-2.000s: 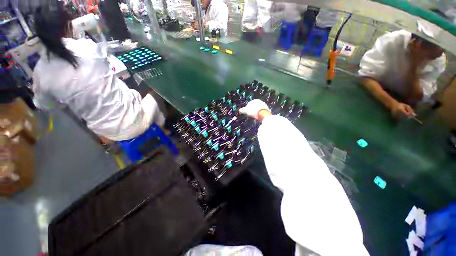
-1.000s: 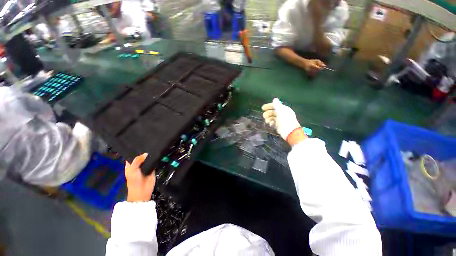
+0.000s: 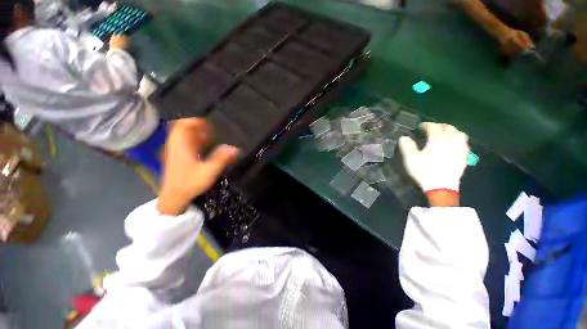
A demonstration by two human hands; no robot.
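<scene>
A large black compartmented foam tray (image 3: 257, 77) lies on the green bench, over a filled tray whose shiny leads show along its near right edge. My bare left hand (image 3: 193, 164) is at the tray's near left corner, blurred, fingers apart, holding nothing visible. My gloved right hand (image 3: 437, 157) is over the bench with fingers spread and empty, at the right side of a loose pile of clear square sheets (image 3: 363, 151). One teal square piece (image 3: 421, 87) lies beyond the glove. Another teal piece (image 3: 472, 159) lies just right of the glove.
White strips (image 3: 517, 257) lie beside a blue tote (image 3: 557, 263) at the right. A black bin of shiny parts (image 3: 228, 209) is below the bench edge. A person in a white coat (image 3: 77, 90) sits at the left. Another person's hand (image 3: 515, 42) is at the top right.
The foam tray was in my left hand over the filled tray and now lies on it. My left hand has opened at its corner. My right hand has spread its fingers beside the clear sheets.
</scene>
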